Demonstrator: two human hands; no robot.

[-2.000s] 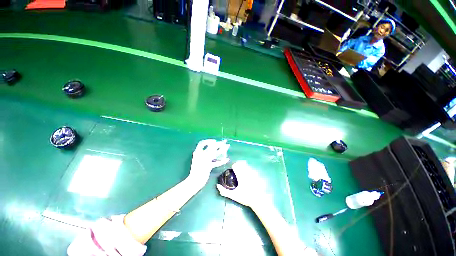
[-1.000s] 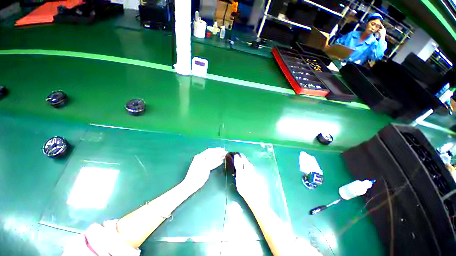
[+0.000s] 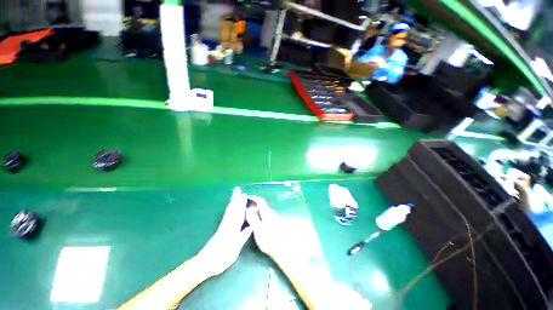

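My left hand (image 3: 226, 240) and my right hand (image 3: 270, 233) are together over the clear sheet (image 3: 303, 242) on the green bench. Between their fingertips is a round black unit (image 3: 250, 206), mostly hidden by the fingers. Its face cannot be seen. The frame is somewhat blurred, and both hands look washed out by light.
Round black units lie at left (image 3: 108, 159) and far left (image 3: 14, 161); a patterned one (image 3: 26, 224) is nearer. At right are a white wipe (image 3: 342, 197), blue-and-white round piece (image 3: 345, 215), bottle (image 3: 393, 217), black pen-like tool (image 3: 364, 243) and foam trays (image 3: 449, 218). A person (image 3: 388, 59) stands beyond.
The view has turned right, so the bench things sit further left. The hands, apart two seconds ago with the unit in my right hand, are now closed together around it.
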